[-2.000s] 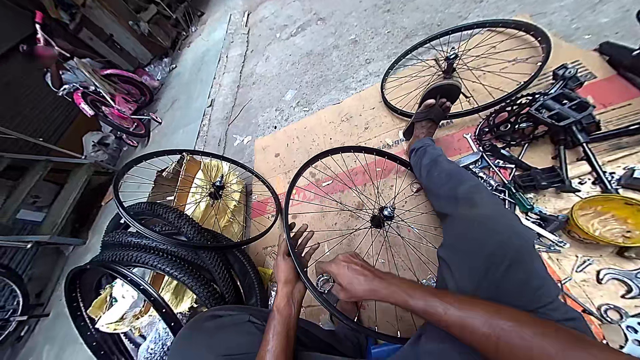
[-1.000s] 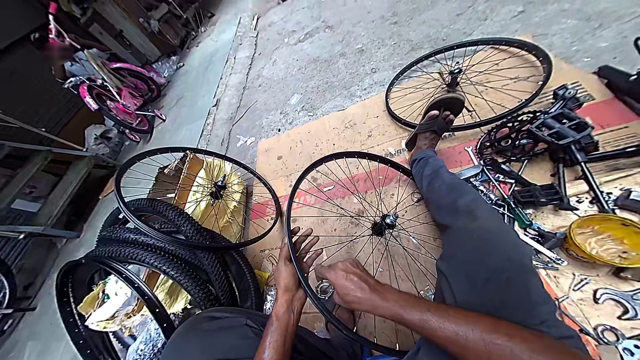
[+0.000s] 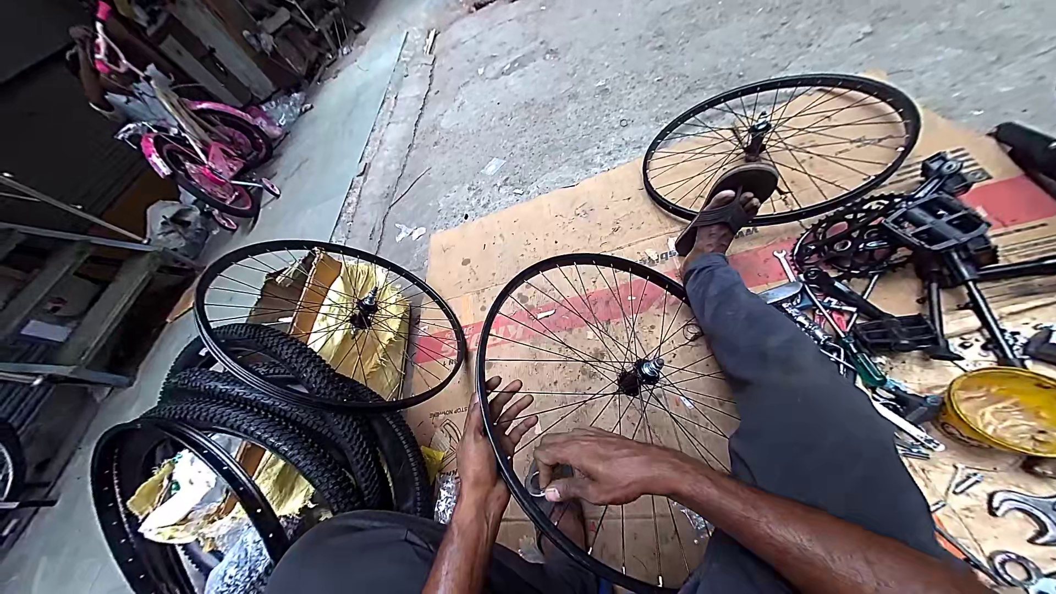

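Note:
A black spoked bicycle wheel (image 3: 516,289) is tilted in front of me, its hub right of my hands. My left hand (image 3: 491,437) is against the rim's left side, palm up, fingers spread behind the rim. My right hand (image 3: 594,466) is closed around a small round metal tool, probably a spoke wrench (image 3: 535,480), at the rim's lower left. A second spoked wheel (image 3: 330,246) leans on the tires at left. A third wheel (image 3: 825,81) lies beyond my sandalled foot.
Knobby bicycle tires (image 3: 305,421) and a bare rim (image 3: 107,487) are stacked at left. Right of my leg are a crankset (image 3: 858,235), wrenches (image 3: 1027,511) and a yellow tub of grease (image 3: 1002,412). Flattened cardboard (image 3: 561,223) lies beneath. Pink bicycles (image 3: 206,161) stand at upper left.

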